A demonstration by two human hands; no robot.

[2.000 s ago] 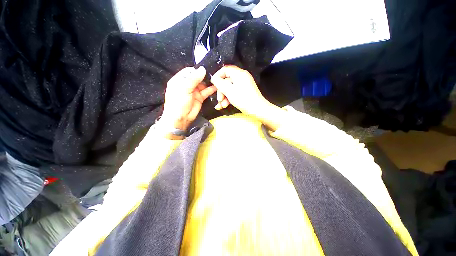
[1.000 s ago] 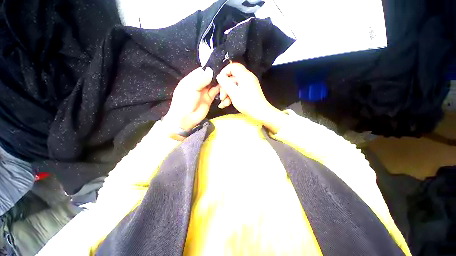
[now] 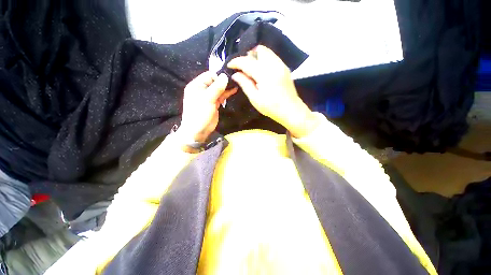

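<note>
A large black garment with pale flecks (image 3: pixel 156 80) spreads from the left over the table edge to my lap. Its edge has a pale lining strip (image 3: pixel 219 47) curving inside the cloth. My left hand (image 3: pixel 203 105) pinches the black edge between thumb and fingers. My right hand (image 3: pixel 269 86) is just right of it, its fingers bent over the black cloth and its thumb and forefinger close to my left fingertips. Whether my right fingers hold a needle or thread is too blurred to tell. A small pale bit shows below my left fingertips.
The white table (image 3: pixel 344 37) lies beyond the garment. Black garments (image 3: pixel 425 107) hang at the right, with a blue crate (image 3: pixel 331 107) partly showing under them. Grey and olive garments (image 3: pixel 40 241) lie at the lower left, with a small red thing (image 3: pixel 39 199).
My right hand has moved a little up and its fingers have spread and turned over the cloth. My left hand stays at the edge. The flap of black cloth has shifted slightly.
</note>
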